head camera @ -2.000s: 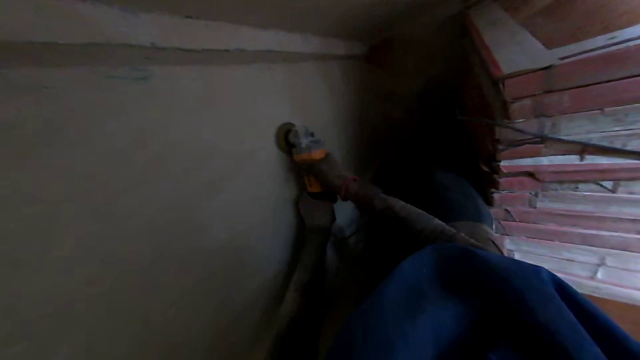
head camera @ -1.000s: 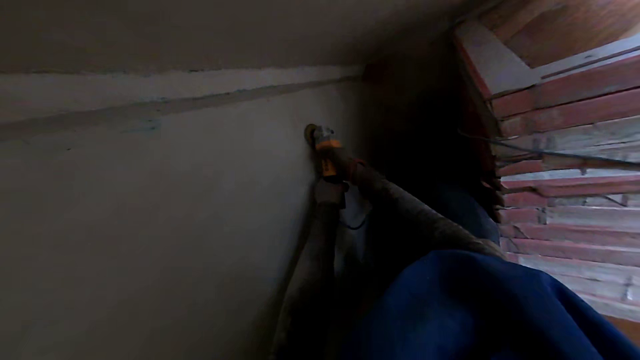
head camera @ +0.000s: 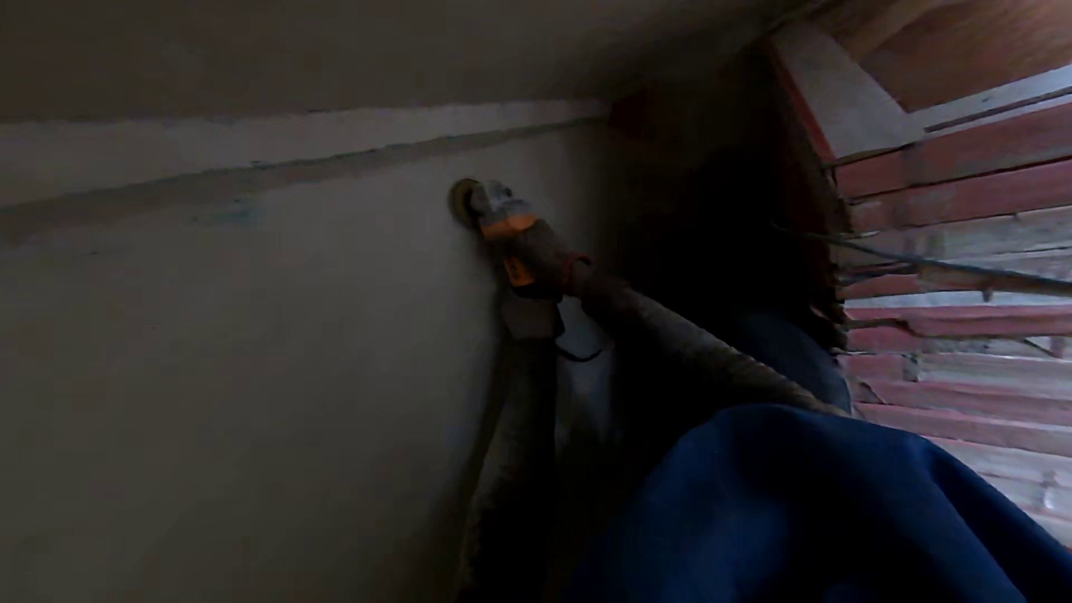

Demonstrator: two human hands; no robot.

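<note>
An angle grinder (head camera: 511, 224) with an orange and grey body is near the middle, its round disc (head camera: 466, 203) at the pale, smooth wall (head camera: 318, 360). Around the body just behind the tool's head, my right hand (head camera: 548, 251) is closed, with a red band at the wrist. Lower down, my left hand (head camera: 532, 314) is at the rear end of the tool, its fingers dim in shadow. Both forearms wear long, dusty sleeves. A dark cord loops beside my left hand. Whether the disc presses on the wall cannot be told.
A ledge-like band (head camera: 335, 163) crosses the wall above the tool. Red and whitish wooden boards (head camera: 963, 335) fill the right side, with a dark cable (head camera: 946, 264) in front. Blue cloth (head camera: 796, 502) covers the lower right. Deep shadow lies between the wall and boards.
Both hands and the grinder have moved along the wall, first toward the right, then back slightly left. The view has also shifted. Both hands stay on the tool.
</note>
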